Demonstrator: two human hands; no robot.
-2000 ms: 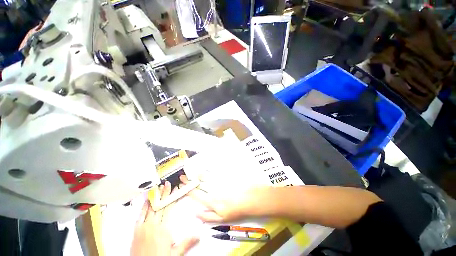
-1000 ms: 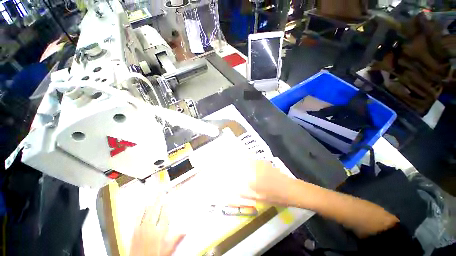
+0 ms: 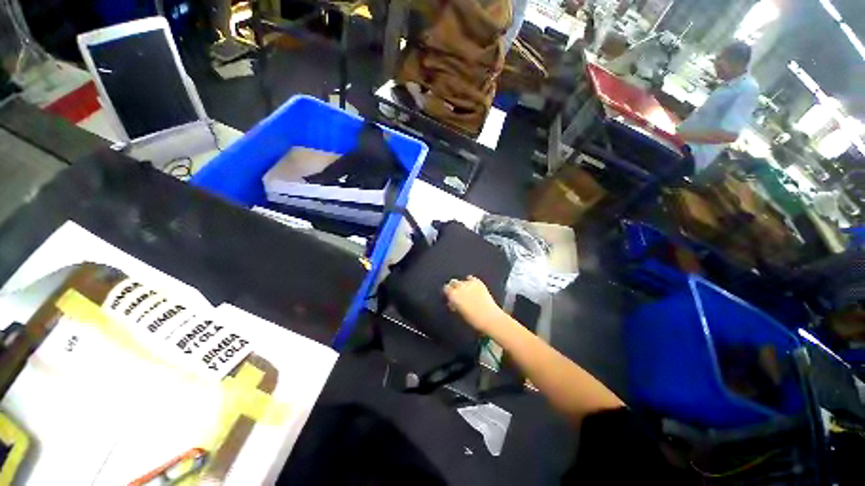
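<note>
My right hand (image 3: pixel 468 302) reaches to the right and rests on the top of a stack of black panels (image 3: pixel 453 266). Its fingers are bent at the fabric; whether they grip a panel cannot be told. My left hand is out of the picture. The white template board (image 3: pixel 104 399) with "BIMBA Y LOLA" print lies at the lower left. Orange-handled snips (image 3: pixel 173 467) lie on it, cut off by the lower edge.
A blue bin (image 3: pixel 313 114) holds black pieces and pale card strips. Clear plastic (image 3: pixel 517 249) lies beside the stack. A white-framed screen (image 3: pixel 142 85) stands at upper left. Another blue bin (image 3: pixel 664 356) is at right. A person (image 3: pixel 723 104) stands in the background.
The view has swung right, and the sewing machine has left the picture. My right hand has moved from the template board to the black stack. My left hand has gone out of view.
</note>
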